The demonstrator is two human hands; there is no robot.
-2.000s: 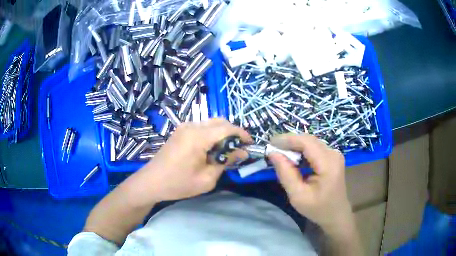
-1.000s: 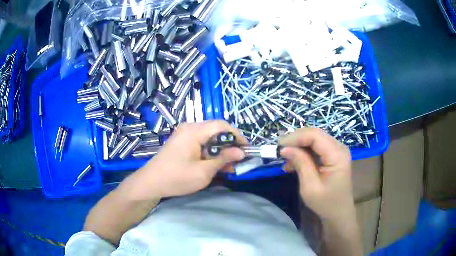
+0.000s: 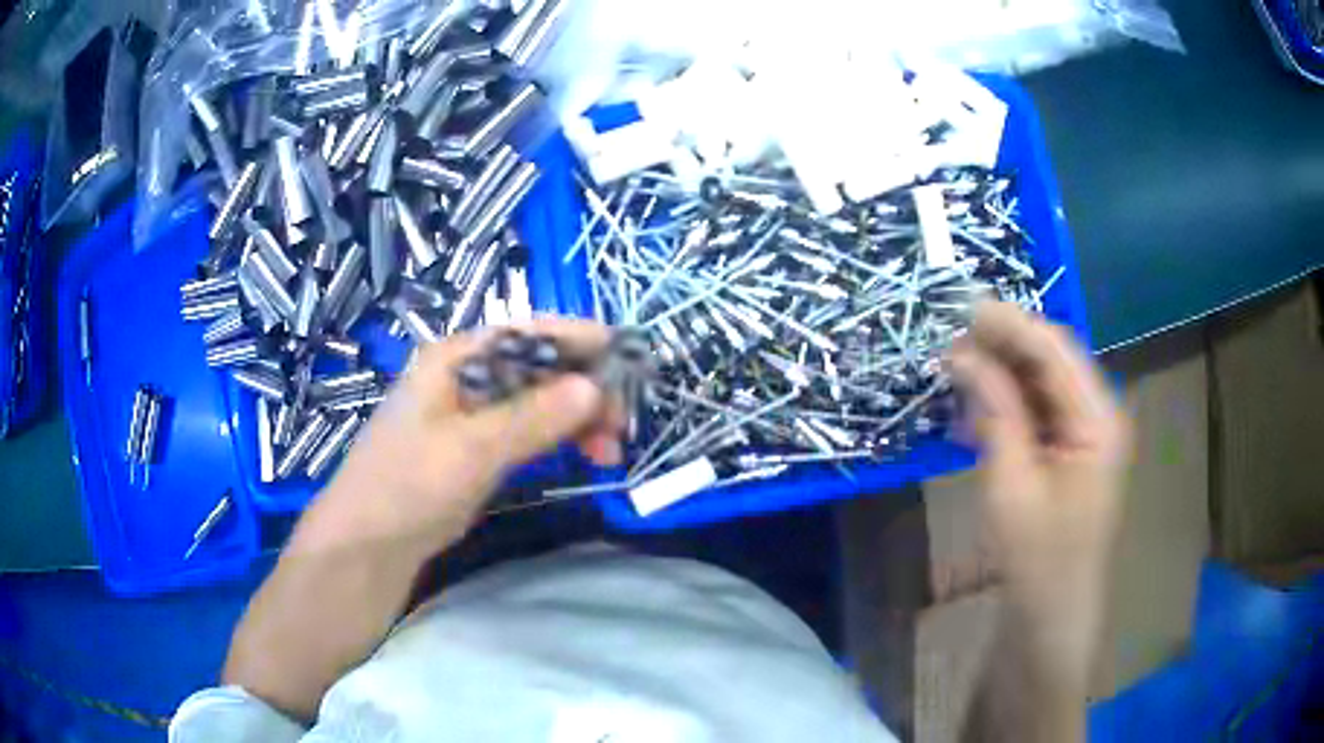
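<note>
My left hand (image 3: 501,407) is closed around several silver metal tubes (image 3: 508,363), their round ends showing at the palm, in front of the middle tray. A blurred metal end shows at its fingertips. My right hand (image 3: 1045,414) is blurred over the right edge of the right tray, fingers bent; whether it holds anything cannot be told. Thin pins (image 3: 755,305) lie in a tangled heap in the right blue tray (image 3: 1048,218). A white sleeve (image 3: 674,486) lies at its front left corner; more white sleeves (image 3: 784,95) are heaped at its back.
Loose tubes (image 3: 378,218) fill the middle tray. The left blue tray (image 3: 124,537) holds a few units (image 3: 142,430). Clear bags lie behind the trays. A small blue bin (image 3: 18,290) is at the far left, and cardboard cartons (image 3: 1162,436) stand at the right.
My right hand has left the piece at my left hand and moved right over the tray edge. The white sleeve is no longer seen between my hands. The whole view has shifted, with the trays further left.
</note>
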